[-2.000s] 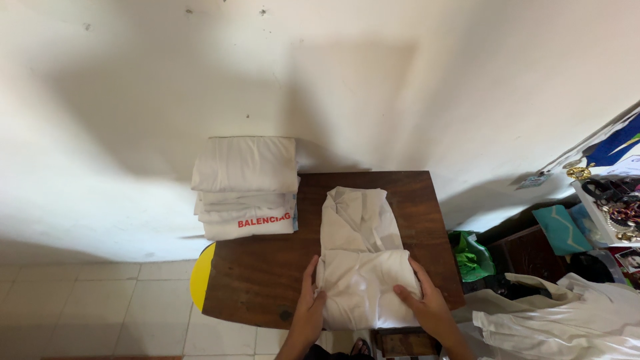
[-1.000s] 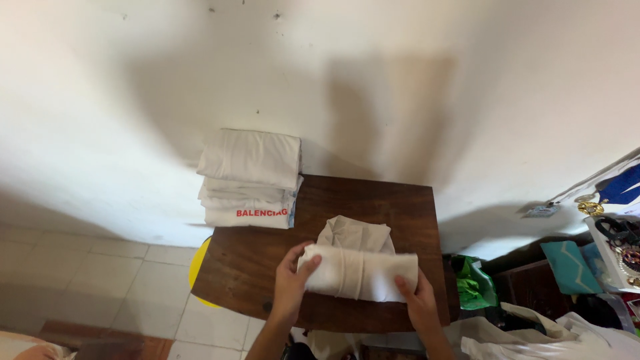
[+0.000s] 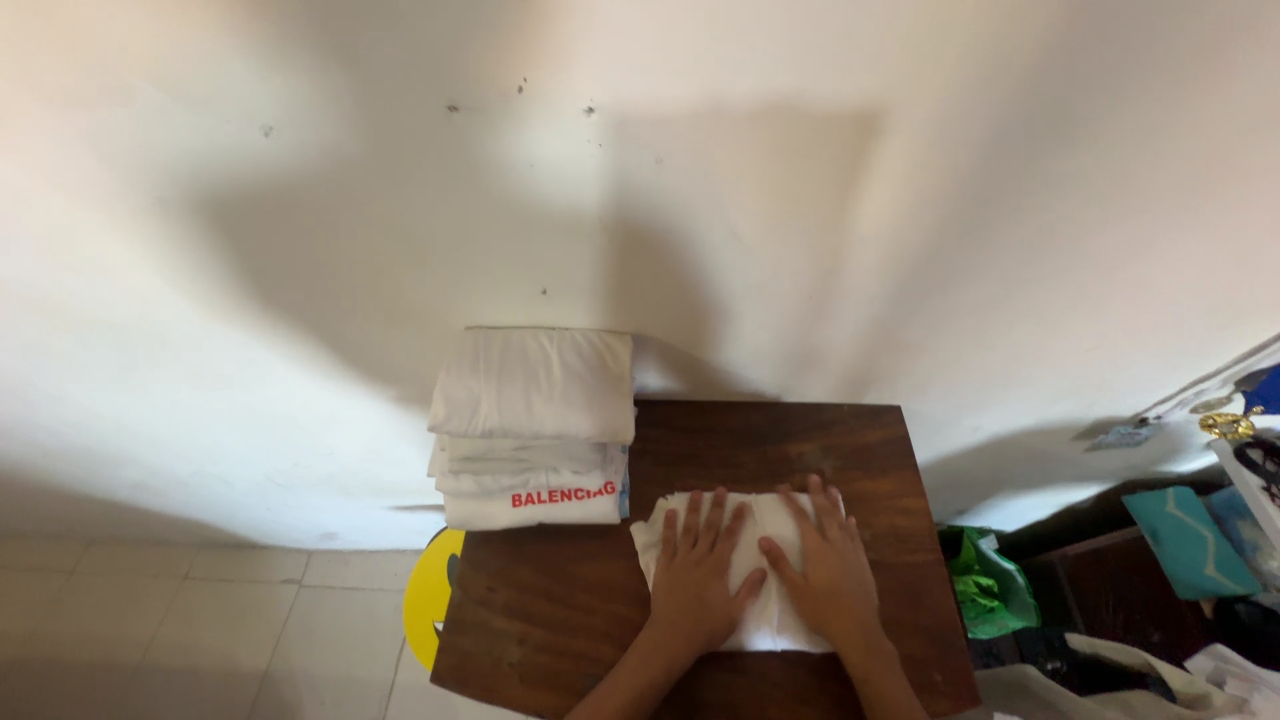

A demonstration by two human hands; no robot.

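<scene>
A folded white garment (image 3: 765, 625) lies on the dark wooden table (image 3: 560, 610). My left hand (image 3: 700, 575) rests flat on its left part, fingers spread. On its right part my right hand (image 3: 825, 565) is also laid flat with the fingers apart. Both palms face down and hide much of the cloth. A stack of folded white garments (image 3: 535, 385) stands at the table's back left, against the wall; one lower piece bears red lettering.
A yellow round object (image 3: 433, 600) shows beside the table's left edge, above the tiled floor (image 3: 230, 610). To the right are a green plastic bag (image 3: 990, 585), a teal pouch (image 3: 1190, 540) and a heap of pale cloth (image 3: 1090, 690). The wall (image 3: 700, 240) rises behind the table.
The garment's lower section was folded up over its upper part into a compact bundle. My hands held its sides before and now lie flat on top of it.
</scene>
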